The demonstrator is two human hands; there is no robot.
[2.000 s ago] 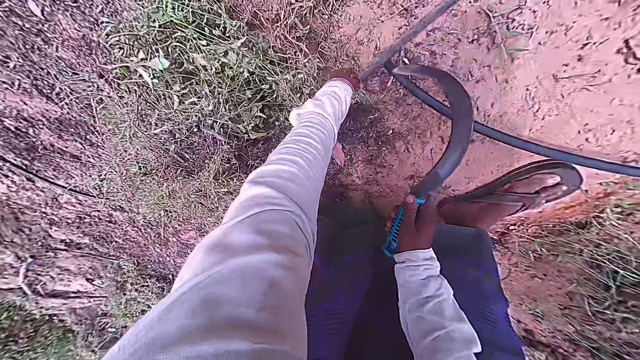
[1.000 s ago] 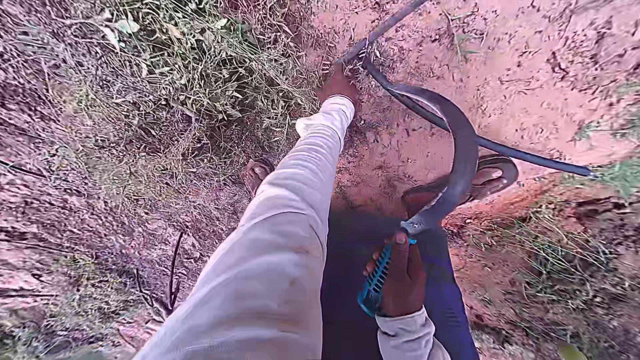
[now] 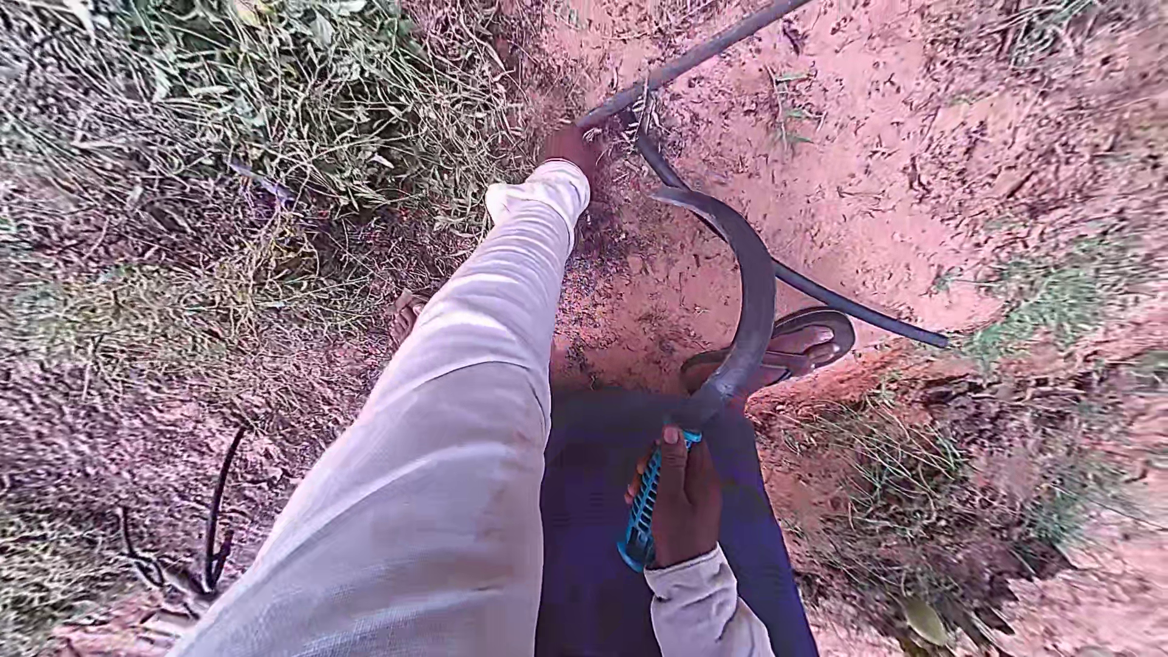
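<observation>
My right hand (image 3: pixel 689 502) grips the blue plastic handle of a sickle (image 3: pixel 753 292). Its curved dark metal blade rises over the ground, with the tip near a dark hose or pipe (image 3: pixel 844 303). My left arm, in a pale sleeve, reaches far forward and down. At its end my left hand (image 3: pixel 573 151) is blurred at the soil, beside the lower end of another dark pipe length (image 3: pixel 693 64). Whether its fingers hold anything cannot be made out. Cut or matted grass (image 3: pixel 365 100) lies left of this hand.
My sandalled foot (image 3: pixel 803 347) stands behind the sickle blade. Bare toes (image 3: pixel 406 315) show left of my sleeve. Dark bent stems or tubes (image 3: pixel 214 520) stick up at the lower left. Grass tufts (image 3: pixel 903 456) grow along an earth edge at the right.
The view has shifted, and an end of the dark hose now shows at the right. The sickle stays in my right hand. My left hand remains low near the pipe.
</observation>
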